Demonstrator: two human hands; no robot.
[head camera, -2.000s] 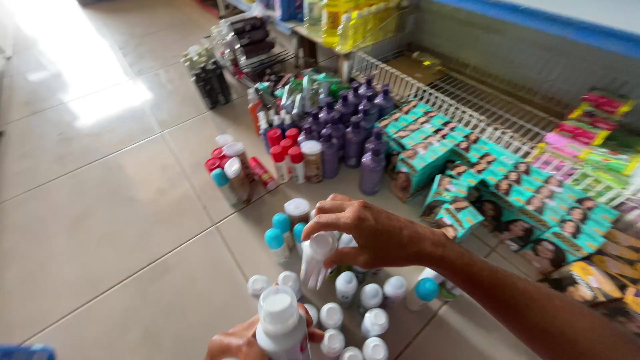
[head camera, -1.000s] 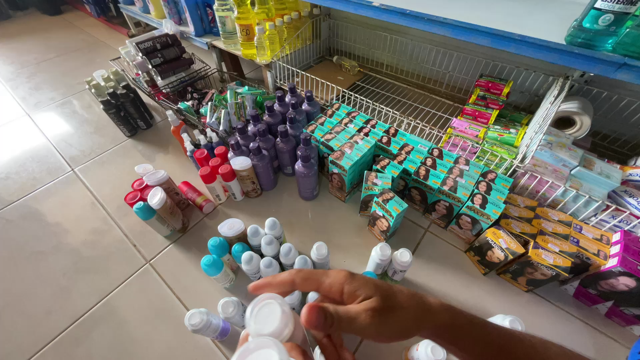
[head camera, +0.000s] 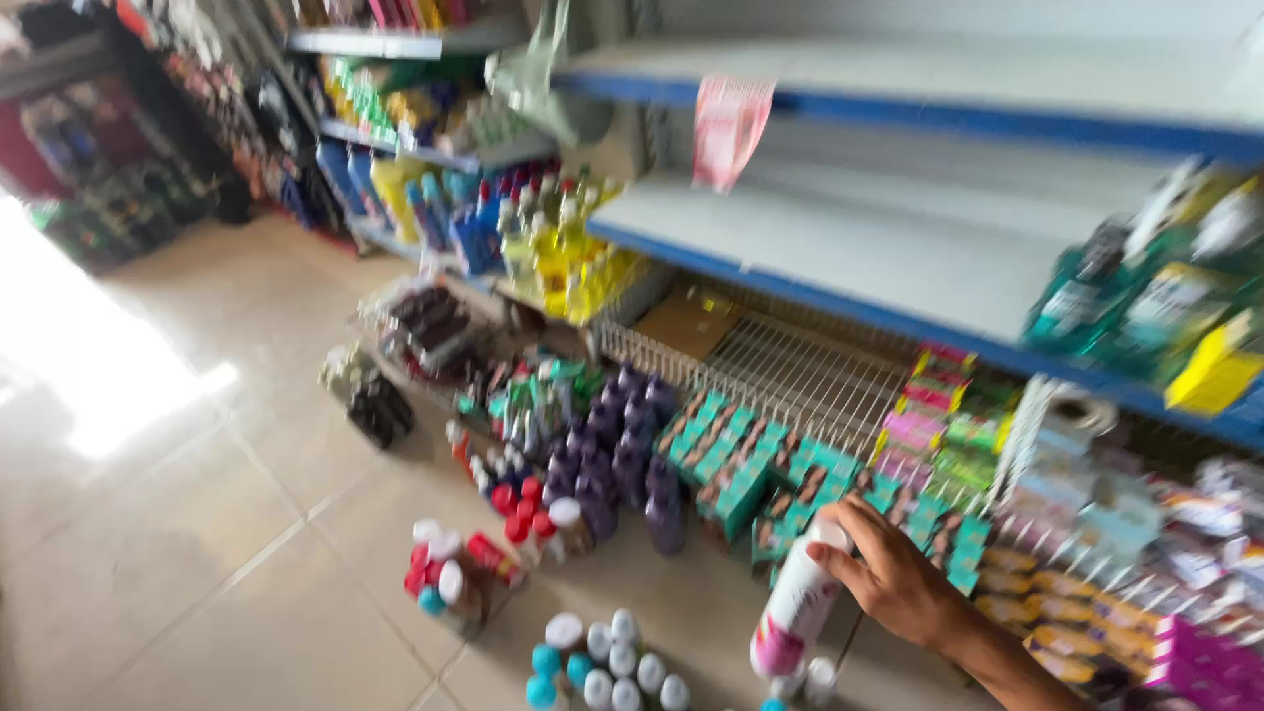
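My right hand grips a white and pink bottle by its white cap, tilted over the floor in front of the teal boxes. My left hand is out of the frame. Left of the bottle, white-capped and teal-capped bottles stand grouped at the bottom edge. Red-capped containers and purple bottles stand farther back. Teal boxes with printed portraits sit in rows along the wire rack. The picture is blurred.
A wire rack shelf runs under blue-edged shelves. Yellow bottles are on a shelf behind, dark bottles on the tiled floor at left. Green bottles stand on the shelf at right, and yellow-brown boxes lie below.
The view has swung up toward the shelves. My right hand, low among white containers before, now holds the white and pink bottle in front of the teal boxes. My left hand has left the view.
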